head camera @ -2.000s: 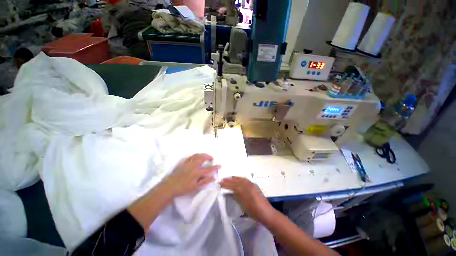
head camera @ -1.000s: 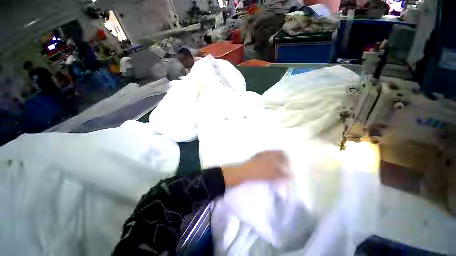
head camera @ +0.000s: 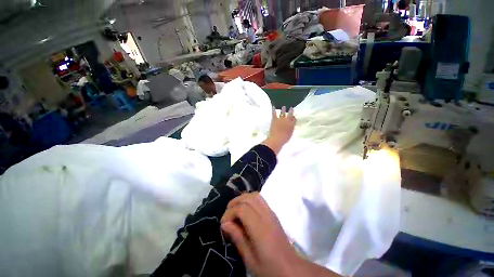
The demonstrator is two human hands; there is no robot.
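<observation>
The white fabric (head camera: 319, 184) spreads in a bright, rumpled sheet from the needle area towards me, with a raised heap (head camera: 230, 116) further back on the left. My left hand (head camera: 283, 127), in a dark patterned sleeve, reaches forward and lies at the right side of that heap with its fingers spread. My right hand (head camera: 257, 227) is nearer to me, over my left forearm, with its fingers curled by the sleeve; whether it holds anything cannot be told. The sewing machine's needle area (head camera: 371, 149) is lit, right of my hands.
More white cloth (head camera: 103, 200) covers the left foreground. The cream machine head (head camera: 433, 127) and a tall blue-green box (head camera: 448, 59) stand at the right. Behind are a red-orange bin (head camera: 242, 73), cloth piles (head camera: 287, 51) and a person (head camera: 208, 85). A blue table edge (head camera: 433, 251) runs at lower right.
The view has turned left from the machine. My left hand has moved off the cloth near the needle, forward to the heap. My right hand has come back into view over my left sleeve.
</observation>
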